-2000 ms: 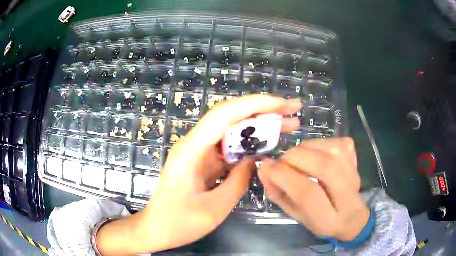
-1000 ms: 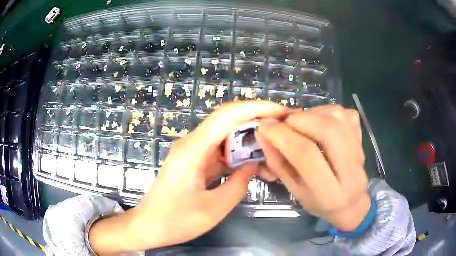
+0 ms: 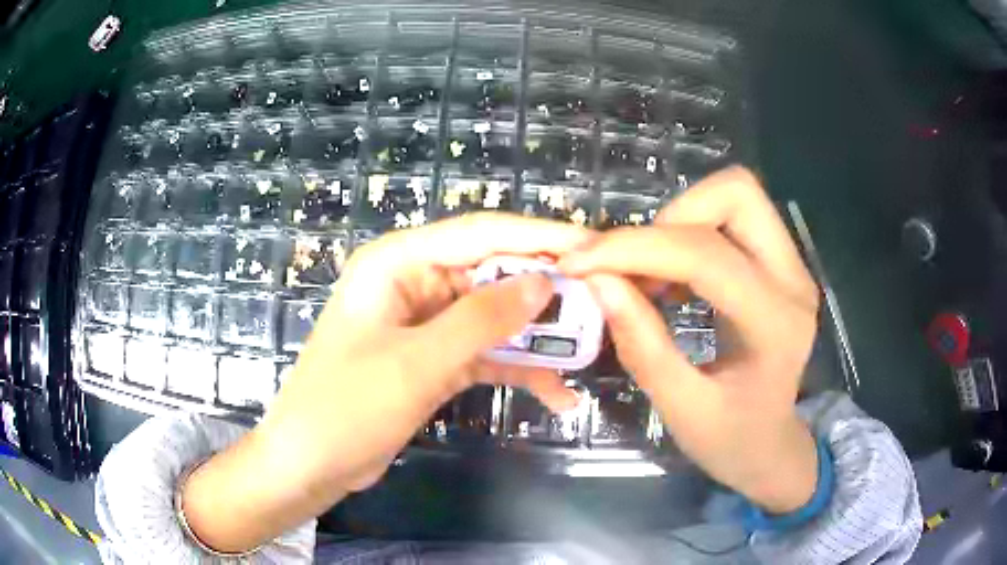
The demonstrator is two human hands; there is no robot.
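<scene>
A small white housing (image 3: 574,322) with a dark opening and a rectangular window is held above the clear tray. My left hand (image 3: 403,331) grips it from the left, with the thumb on its face over the opening and fingers beneath. My right hand (image 3: 707,331) touches its upper right edge with thumb and index fingertips. Whether a small part is between the right fingertips cannot be seen. The clear blister tray (image 3: 166,289) lies under both hands, its pockets holding dark parts with white and yellowish specks.
A black tray (image 3: 44,276) is at the left edge. A loose white piece (image 3: 105,32) lies at the upper left. Tweezers (image 3: 823,292) lie right of the clear tray. The dark machine at the right has a red knob (image 3: 949,338), a small display (image 3: 976,386) and a silvery button (image 3: 919,238).
The housing has turned in my left hand, so its window now faces up near the lower edge. My left thumb has moved onto its face. My right fingers have shifted to its upper right edge.
</scene>
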